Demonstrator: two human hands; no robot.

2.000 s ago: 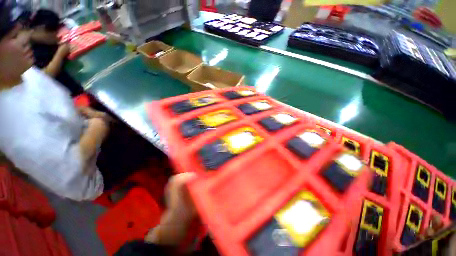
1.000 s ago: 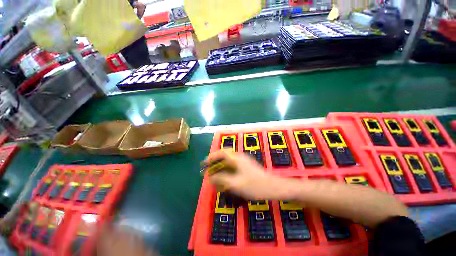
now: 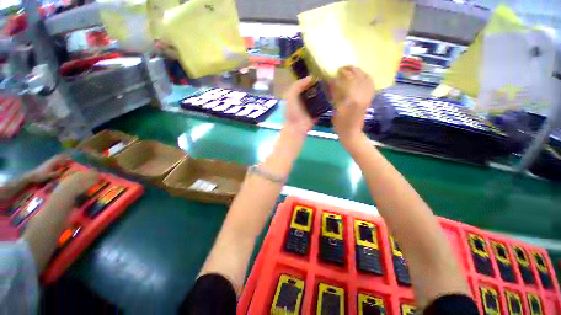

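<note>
A black keypad phone with a yellow frame (image 3: 315, 98) is held up at eye level, tilted, in front of the hanging yellow sheets. My left hand (image 3: 298, 106) grips its lower left side. My right hand (image 3: 352, 92) is raised close beside the phone's right side; its fingers are blurred, and whether it touches the phone cannot be told. Below, a red tray (image 3: 259, 271) on the green bench holds phones in two rows, screens dark. My right forearm covers part of it. A second red tray of phones (image 3: 458, 229) lies to its right.
Open brown boxes (image 3: 209, 178) stand left of centre. Another person's hands (image 3: 77, 184) work over a red tray (image 3: 92, 229) at far left. A black tray with pale parts (image 3: 230, 104) and stacked black trays (image 3: 443, 126) lie across the belt. Yellow sheets (image 3: 206, 37) hang overhead.
Both my hands are now raised to eye level with a phone. A second earlier one hand was over the red tray with a phone. The view has tilted up, and the left tray appears closer to the neighbour.
</note>
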